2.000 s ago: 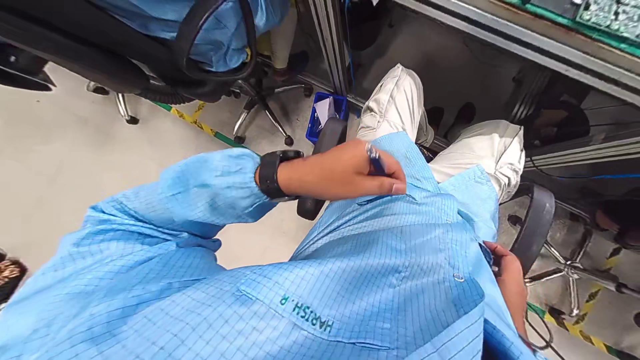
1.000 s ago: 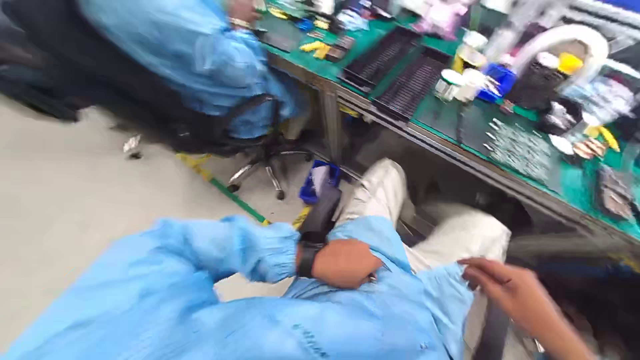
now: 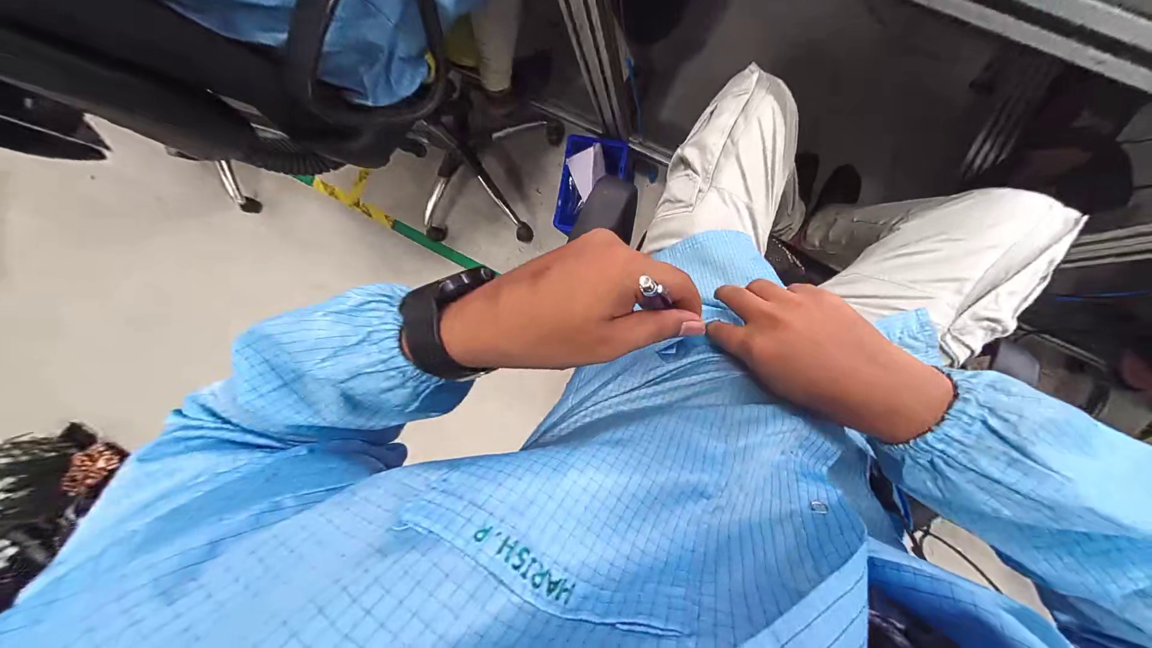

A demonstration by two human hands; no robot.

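My left hand (image 3: pixel 576 301), with a black watch (image 3: pixel 441 319) on its wrist, is closed around what looks like a dark pen (image 3: pixel 653 292) with a metal end. Its thumb and fingertips meet at a fold of the light blue gridded coat (image 3: pixel 684 468) over my lap. Close beside it, to the right, my right hand (image 3: pixel 810 351) has its fingers bent onto the same cloth and appears to pinch it. The fingertips of the two hands almost touch. The coat's chest pocket bears green writing.
An office chair (image 3: pixel 477 180) with a seated person's blue garment (image 3: pixel 369 54) is at the upper left. A blue bin (image 3: pixel 567 193) holding paper stands beside my armrest (image 3: pixel 605 209). Metal frame posts (image 3: pixel 596 67) rise ahead. Yellow and green tape (image 3: pixel 432 247) marks the floor.
My right hand has moved left from the coat's right edge to beside my left hand. The view has swung down from the worktable. My left hand still holds the pen.
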